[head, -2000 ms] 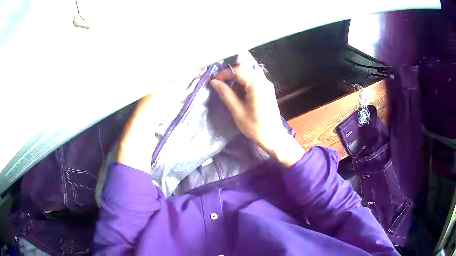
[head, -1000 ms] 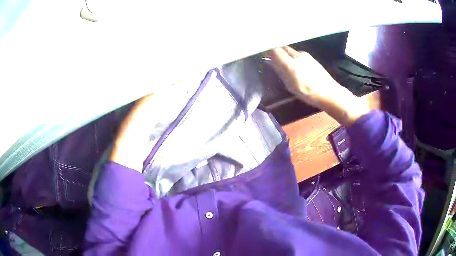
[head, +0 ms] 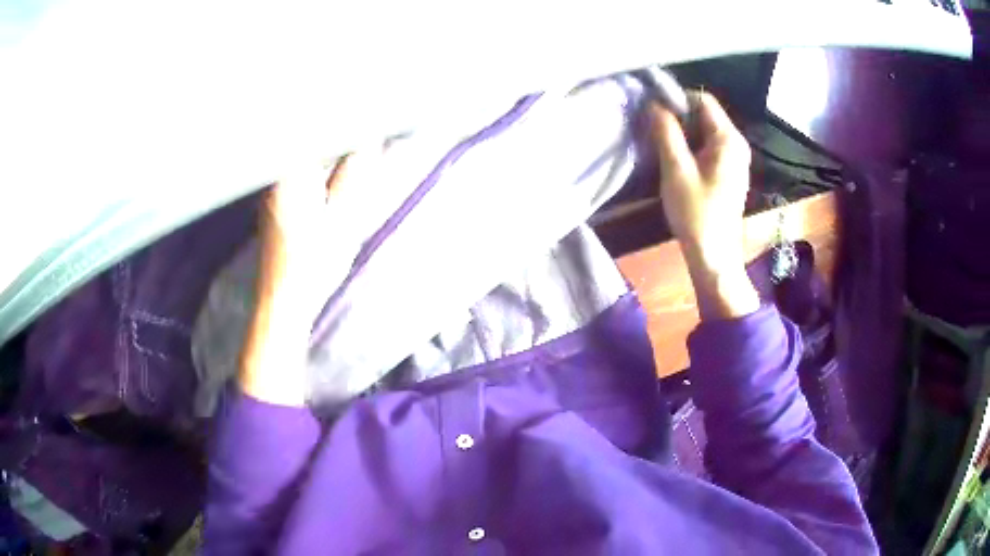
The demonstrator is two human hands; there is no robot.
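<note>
A garment (head: 489, 217) lies over my lap and up to the table edge, its pale grey-white side showing, with a narrow purple seam strip (head: 440, 168) running diagonally along it. My right hand (head: 703, 179) is at the garment's far right end, fingers bent around the bunched cloth near the table edge. My left hand (head: 291, 234) is at the garment's left side; its fingers are washed out by glare and partly cut off by the table edge, so its grip is unclear. No tool can be made out.
The white table edge (head: 163, 223) curves across the top, overexposed. An orange-brown wooden board (head: 662, 299) is at right, beside a dark cavity. A silvery tangle (head: 784, 258) hangs at the board. Dark purple garments lie at left (head: 81, 337) and hang at right (head: 874, 282).
My right hand has gone from the seam, out over the dark cavity, to the garment's far right end. The cloth is now stretched to the right. My left hand has stayed at the left side.
</note>
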